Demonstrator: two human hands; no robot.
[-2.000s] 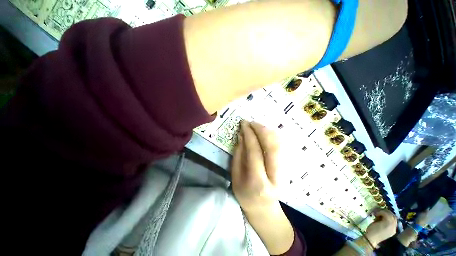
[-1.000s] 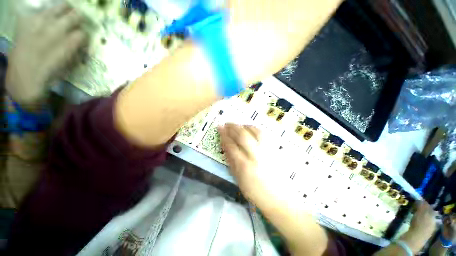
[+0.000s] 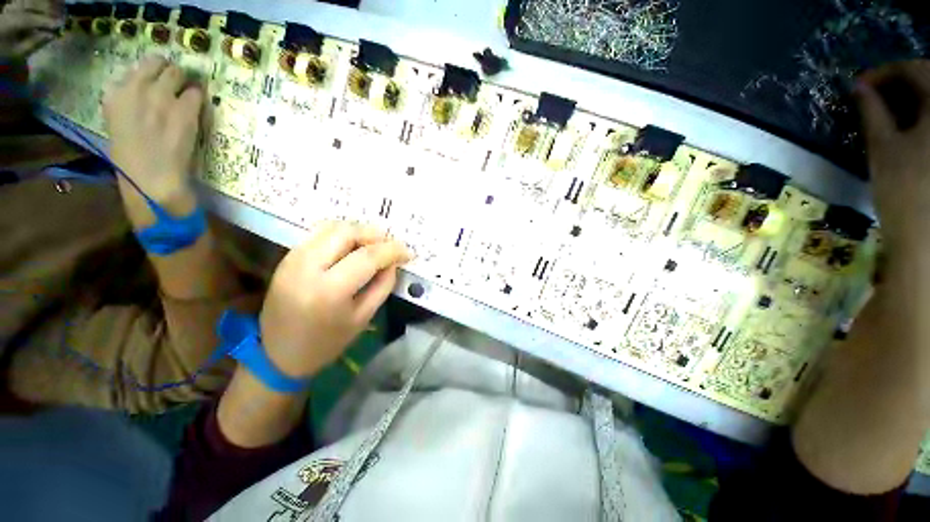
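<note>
The pale circuit board panel [image 3: 438,194] runs across the view, with black connectors and copper-coloured coils along its far edge. My left hand [image 3: 337,291], with a blue wrist strap [image 3: 260,352], is at the panel's near edge. Its thumb and fingertips are together just above the board; whether they hold a tiny part cannot be told. My right hand [image 3: 902,107] is at the right edge of view over the black component tray [image 3: 719,76], blurred and partly cut off. Its fingers are curled near the silvery pile [image 3: 851,51]; what they hold cannot be told.
Another silvery pile [image 3: 602,29] lies in the tray's left part. A neighbour's hand [image 3: 158,127] with a blue strap is over the panel at left, and another person's hand [image 3: 26,31] is at the top left corner. The metal rail [image 3: 479,316] runs along the near side.
The view has swung left. My left arm no longer crosses the view; my left hand has come back to the panel's near edge. My right hand has moved from the board to the tray.
</note>
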